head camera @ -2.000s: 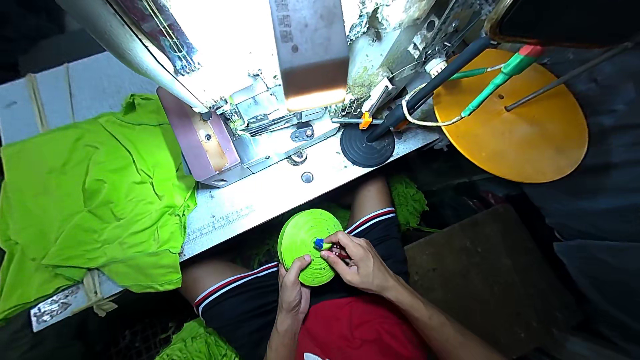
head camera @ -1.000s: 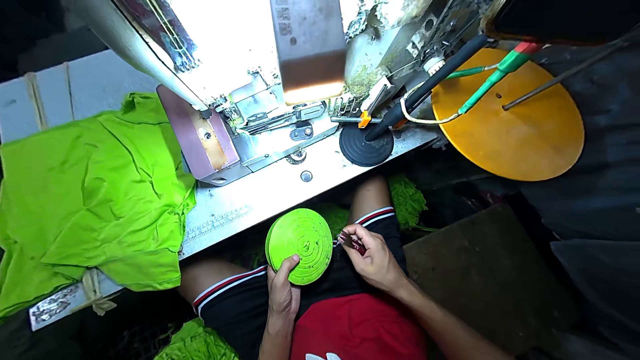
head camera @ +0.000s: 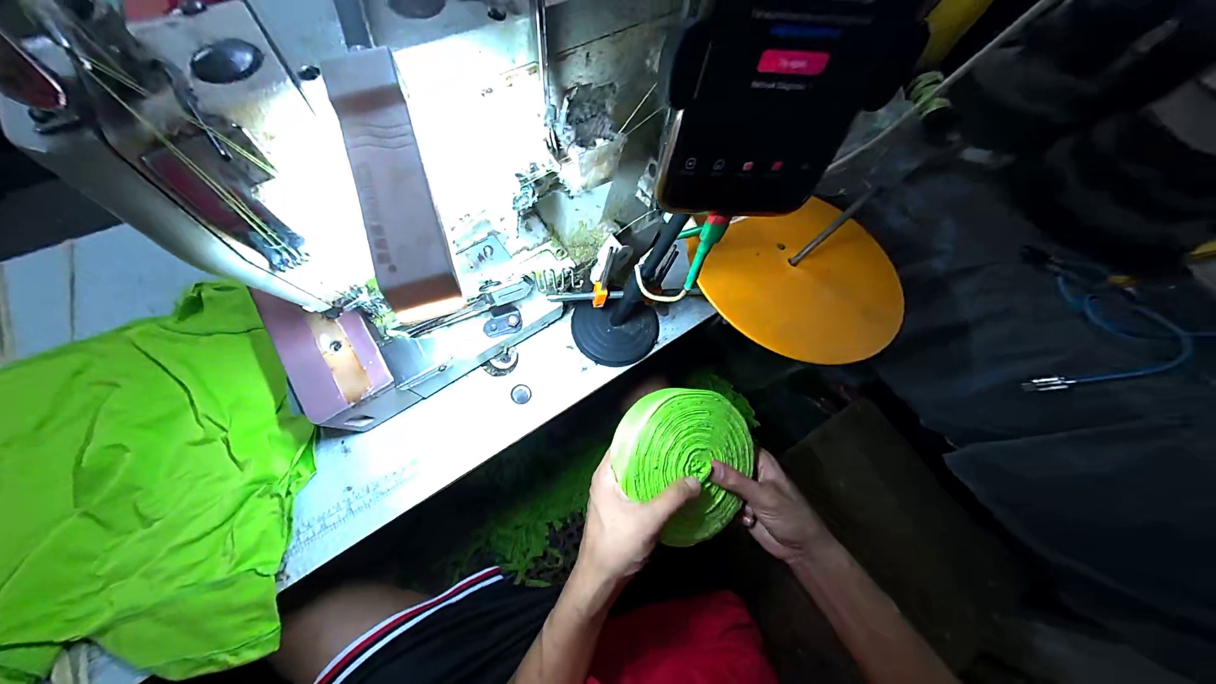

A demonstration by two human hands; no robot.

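Note:
A wound roll of lime-green fabric strip (head camera: 665, 437) is held above my lap, its flat spiral face turned up. My left hand (head camera: 622, 522) grips its left edge, with the thumb on the face near the centre. My right hand (head camera: 779, 503) holds the right side, a finger or thumb pressing by the centre and the other fingers partly hidden. Beyond the roll stands a lit sewing machine (head camera: 408, 190) with yellow-green threads. Lime-green fabric (head camera: 142, 475) lies over the table at the left.
An orange disc (head camera: 807, 294) with a metal rod is at the right of the table (head camera: 427, 475). A phone (head camera: 760, 114) on a black round-based stand (head camera: 616, 332) rises before it. Green fabric scraps (head camera: 532, 541) lie below the table edge. A blue cable (head camera: 1130, 370) is at the far right.
My right hand has come from beside the roll to hold it. The small blue item at the roll's centre two seconds ago no longer shows there. The view has shifted strongly.

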